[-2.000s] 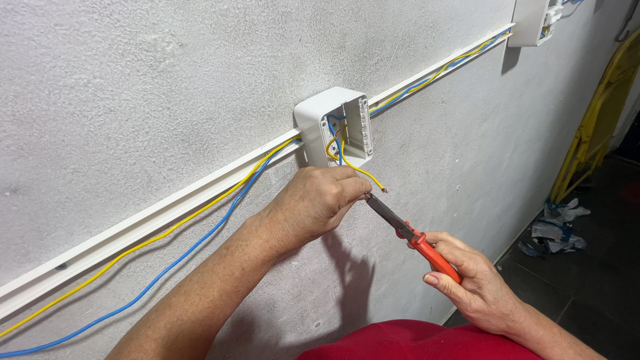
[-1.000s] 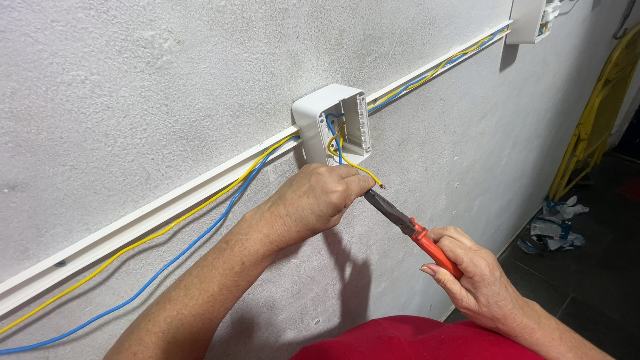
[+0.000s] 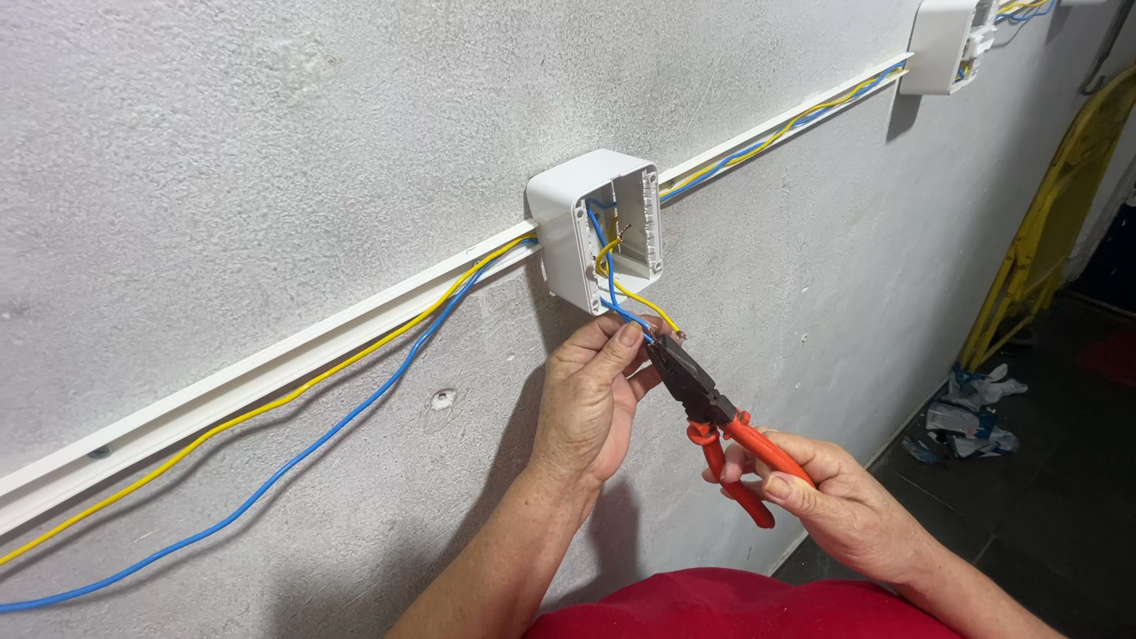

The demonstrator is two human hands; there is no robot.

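My left hand (image 3: 590,390) pinches blue insulated wires (image 3: 627,315) between thumb and fingers, just below an open white surface-mount electrical box (image 3: 568,222) on the wall. My right hand (image 3: 825,497) holds combination pliers (image 3: 701,395) by their red handles, which are spread apart. The dark jaws touch or nearly touch the blue wire ends beside my left fingertips; whether they grip them is hard to tell. A yellow wire (image 3: 652,303) with a bare copper end comes out of the box above the jaws. Another yellow wire with bare, twisted copper (image 3: 624,232) stays inside the box.
White trunking (image 3: 266,355) runs left from the box, with a yellow and a blue wire hanging out of it. More trunking (image 3: 790,120) leads right to a second white box (image 3: 942,49). A yellow metal frame (image 3: 1047,213) and crumpled plastic wrappers (image 3: 972,417) are at the right.
The plier handles have spread apart, and the jaws now point to the blue wire ends. My left hand has turned, with its fingers pointing up and the blue wires showing in its pinch.
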